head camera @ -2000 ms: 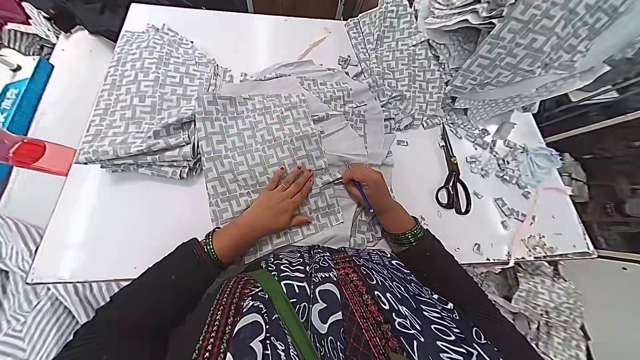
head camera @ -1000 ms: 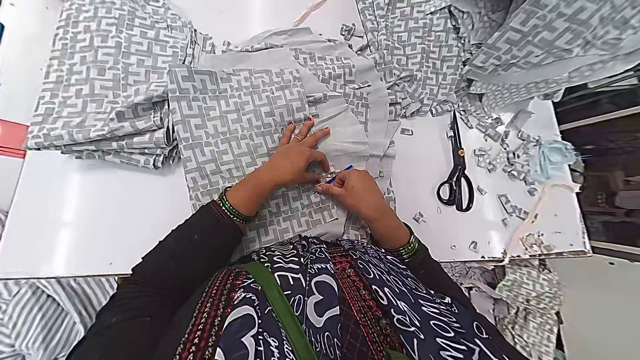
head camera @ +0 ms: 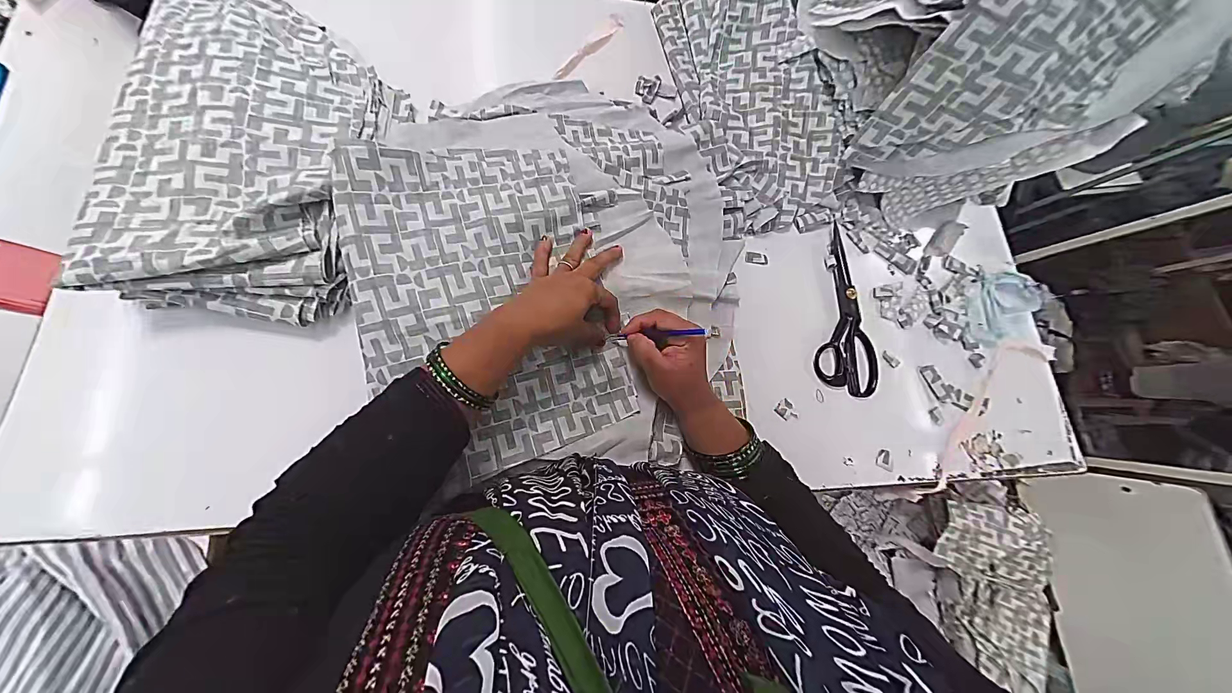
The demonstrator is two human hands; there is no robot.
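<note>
Grey-and-white patterned fabric pieces (head camera: 452,231) lie layered in front of me on the white table. Spread over them is my left hand (head camera: 568,298), its upper fingers apart, its thumb and a lower finger bent close to the pen tip; whether it pinches the cloth is not plain. My right hand (head camera: 669,361) grips a blue pen (head camera: 685,333), its tip at the edge of the patterned cloth, just right of my left hand. Black-handled fabric scissors (head camera: 847,337) rest on the table to the right of both hands.
A folded stack of the same fabric (head camera: 221,164) stands at the left. More patterned fabric (head camera: 1020,87) is heaped at the upper right. Small cloth scraps (head camera: 905,298) lie beyond the scissors, near the right edge of the white table (head camera: 173,414). Striped cloth (head camera: 106,597) shows at the lower left.
Compared with two seconds ago, my left hand has come from flat on the cloth to bent fingers beside the pen tip. The pen now points left instead of slanting down. The view has shifted.
</note>
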